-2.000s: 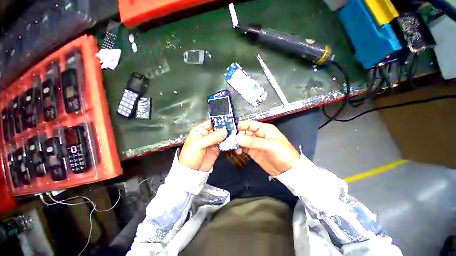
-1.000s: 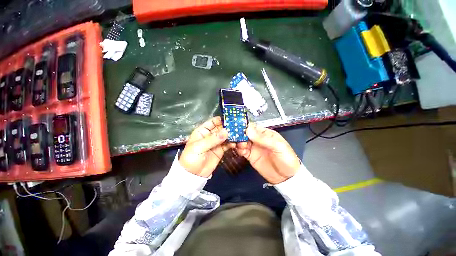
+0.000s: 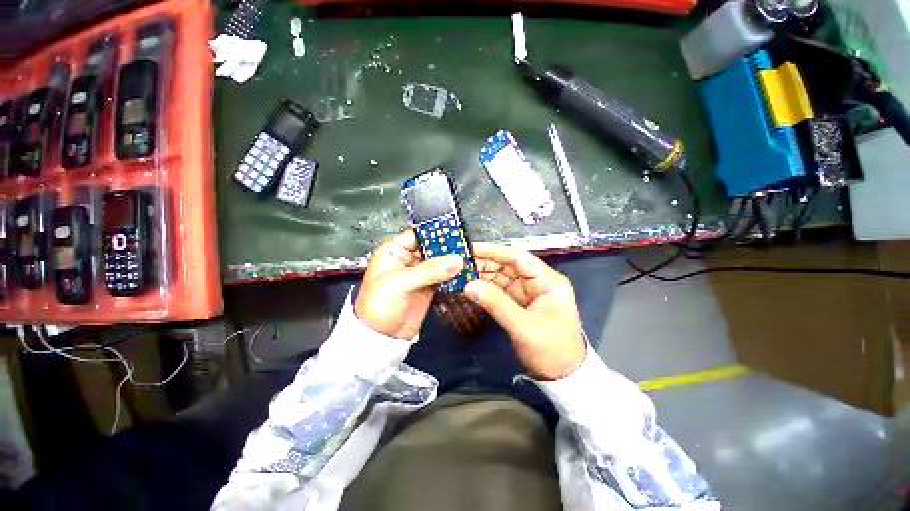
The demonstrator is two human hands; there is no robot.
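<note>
A phone circuit board point(image 3: 439, 238) with a blue face, gold contacts and a screen at its far end is held above the mat's front edge, in or against a dark frame. My left hand point(image 3: 399, 289) grips its left side, thumb on the lower face. My right hand point(image 3: 531, 304) touches the lower right side with thumb and fingers. A second board point(image 3: 515, 178), mostly white with a blue end, lies on the mat beyond. Tweezers point(image 3: 568, 180) lie to its right.
A front housing with keypad point(image 3: 276, 148), a small keypad piece point(image 3: 297, 182) and a clear lens point(image 3: 426, 99) lie on the green mat point(image 3: 369, 215). A red phone tray point(image 3: 206, 190) stands left. A black corded tool point(image 3: 609, 118) and a blue block point(image 3: 750, 130) are right.
The board has tilted left and its keypad contacts now show, where a pale part covered its lower end two seconds ago. Both hands remain on it. The view has shifted.
</note>
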